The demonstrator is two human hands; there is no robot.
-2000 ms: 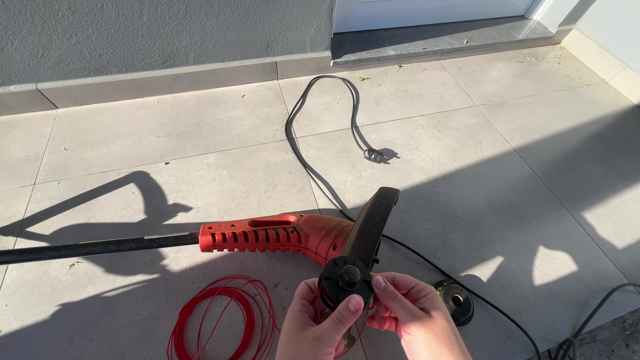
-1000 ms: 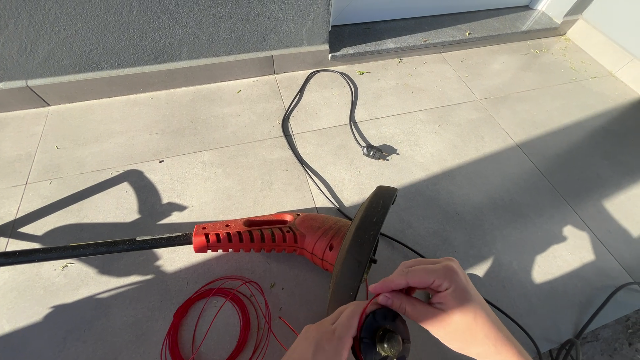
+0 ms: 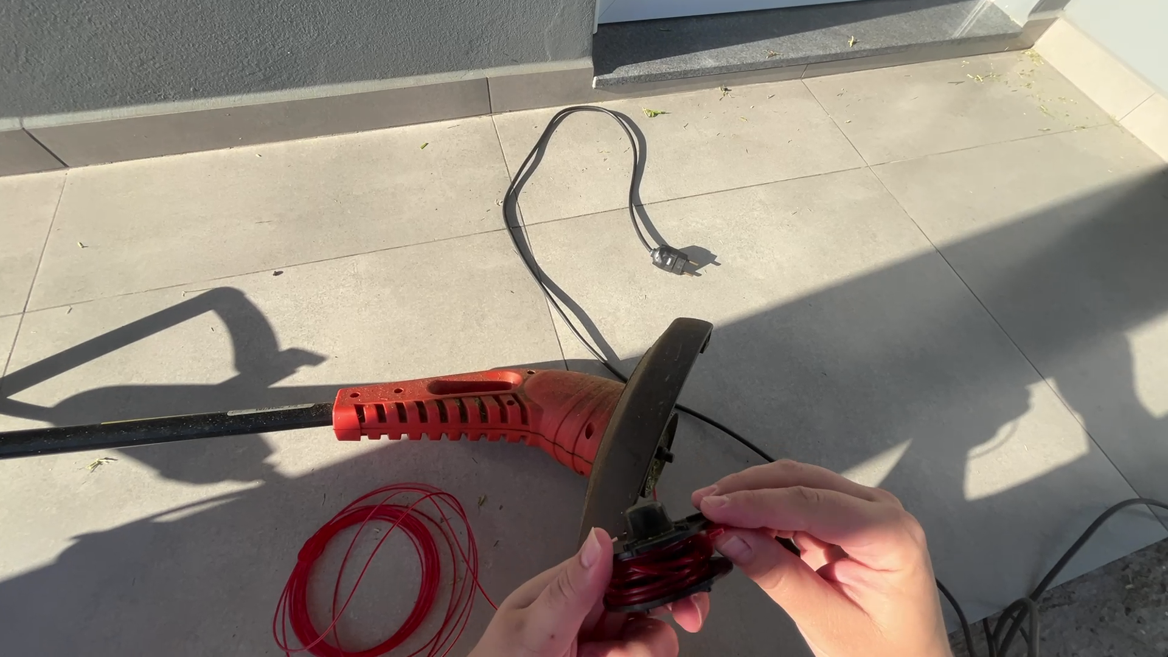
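Observation:
My left hand (image 3: 570,602) holds a black trimmer spool (image 3: 664,570) wound with red line, its hub facing up and tilted. The thumb and fingertips of my right hand (image 3: 830,547) pinch at the spool's right rim, where a bit of red line shows. Just behind the spool lies the red head of a string trimmer (image 3: 484,406), with its dark guard (image 3: 648,411) standing up and its black shaft (image 3: 164,431) running off left. A loose coil of red trimmer line (image 3: 429,557) rests on the tiles, left of my left hand.
A black power cord (image 3: 525,228) loops across the tiled floor (image 3: 319,246) behind the trimmer and ends in a plug (image 3: 671,259). More grey cable (image 3: 1031,602) lies at the lower right. A wall (image 3: 292,46) and a stone doorstep (image 3: 794,41) bound the far side.
The spool has tipped so that its wound side shows; a second ago its face was toward the view. The round part on the floor at right two seconds ago is not visible now.

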